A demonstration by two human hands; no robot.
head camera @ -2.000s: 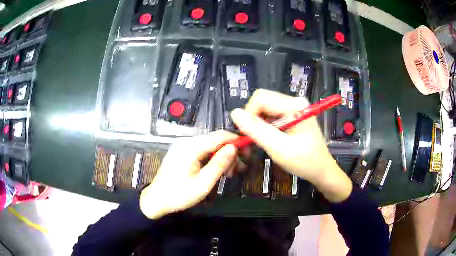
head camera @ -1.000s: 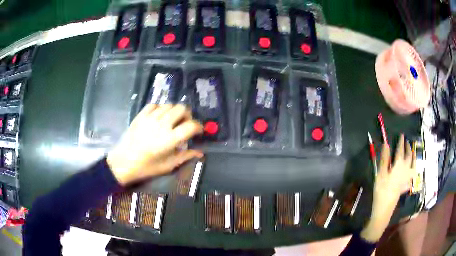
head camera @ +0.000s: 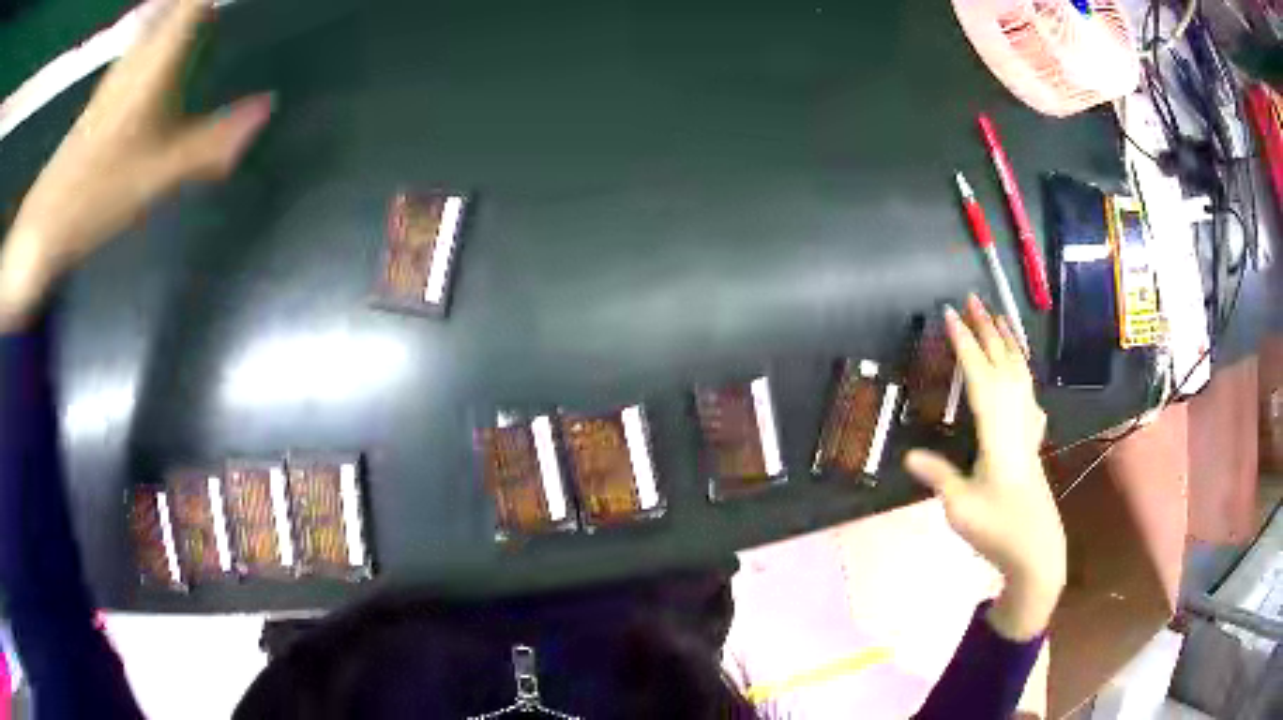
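Observation:
Several small flat batteries with gold print and white strips lie on the dark green mat (head camera: 633,239). One battery (head camera: 421,253) lies alone further up. A group of batteries (head camera: 327,516) lies at lower left, a pair (head camera: 609,464) in the middle, and single ones (head camera: 740,436) to the right. My left hand (head camera: 127,155) is at the upper left, cut off partly by the edge, open and empty. My right hand (head camera: 1002,464) is open over the right end of the row, its fingertips at the rightmost battery (head camera: 933,370).
A red pen (head camera: 1016,211) and a white and red pen (head camera: 991,251) lie at right. Beyond them are a dark phone-like device (head camera: 1081,281) and a yellow-framed item (head camera: 1137,274). A pink fan (head camera: 1048,49) and cables (head camera: 1196,155) are at upper right.
The blister tray of phones is out of view. The red pen has left my hands and lies at right. My left hand has moved to the upper left; my right hand is now by the batteries.

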